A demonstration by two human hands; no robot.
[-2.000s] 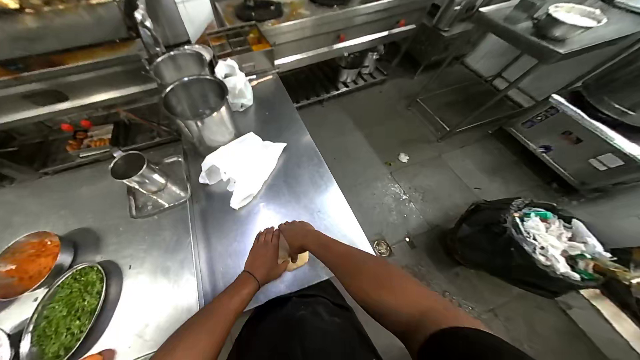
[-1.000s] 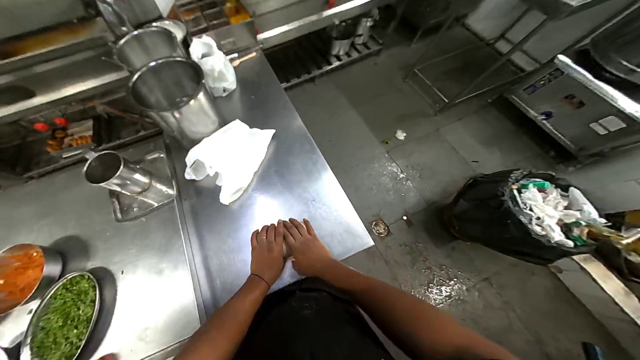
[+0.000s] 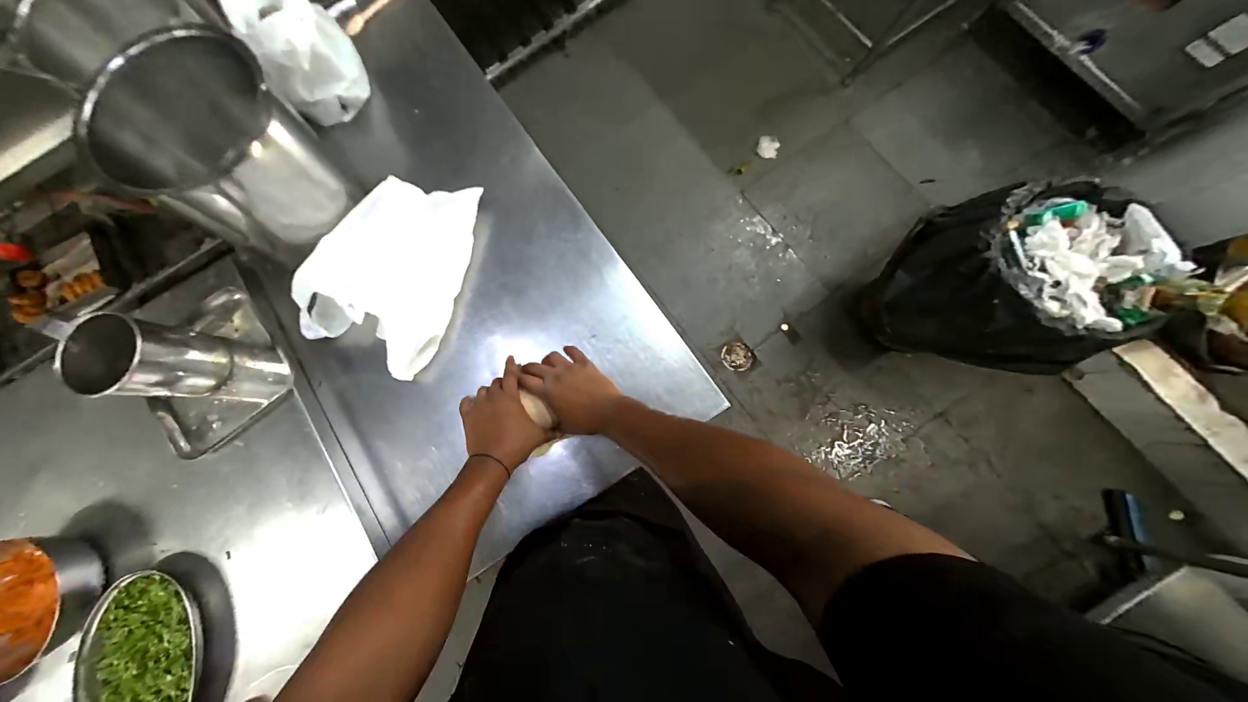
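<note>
A small pale piece of dough lies on the steel worktable, mostly covered by my two hands. My left hand, with a thin dark band at its wrist, curves over the dough's left side. From the right, my right hand presses on the dough, its fingertips beside those of the left. The palms hide much of the dough. A crumpled white plastic bag lies farther up the table.
Steel pots and another white bag stand at upper left. A steel jug, a bowl of chopped greens and an orange food are on the left counter. A black-lined waste bin stands on the floor at right.
Both hands have stayed together near the table's front edge, shifting on the dough. More of the dough shows between them now than one second ago. The view has moved closer to the table.
</note>
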